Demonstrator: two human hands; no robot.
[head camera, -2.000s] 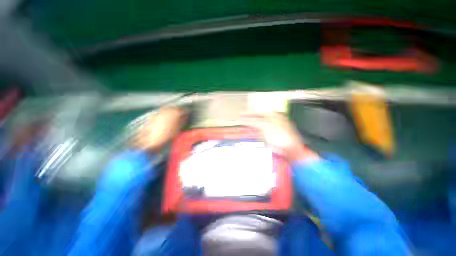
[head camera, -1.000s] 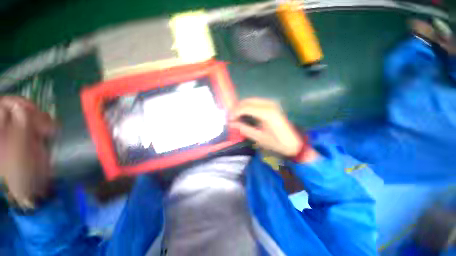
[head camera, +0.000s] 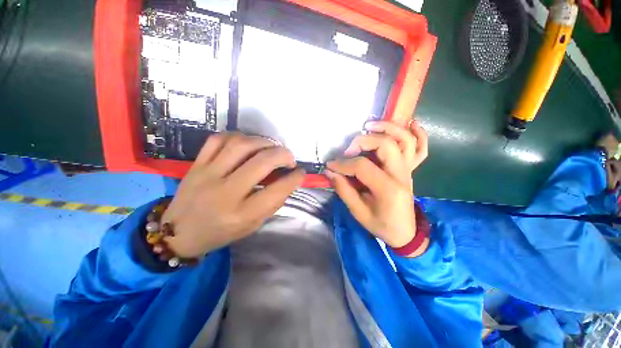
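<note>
An opened tablet (head camera: 228, 68) with a glaring white battery area and circuitry at its left end lies in a red frame (head camera: 117, 88). My left hand (head camera: 228, 187) and my right hand (head camera: 381, 180) meet at the tablet's lower edge. Between their fingertips is a small dark part (head camera: 319, 166) with a thin wire. My right thumb and index finger pinch at it; my other right fingers rest by the frame's lower right corner. What my left fingertips hold is too small to tell.
A yellow electric screwdriver (head camera: 545, 68) lies right of the frame, beside a round dark dotted dish (head camera: 494, 37). Another person's blue sleeve (head camera: 572, 190) and hand are at the far right. Another red frame (head camera: 598, 13) shows at the top right corner.
The tablet and frame appear closer and higher in view. My left hand has come from the far left to the tablet's lower edge, beside my right hand.
</note>
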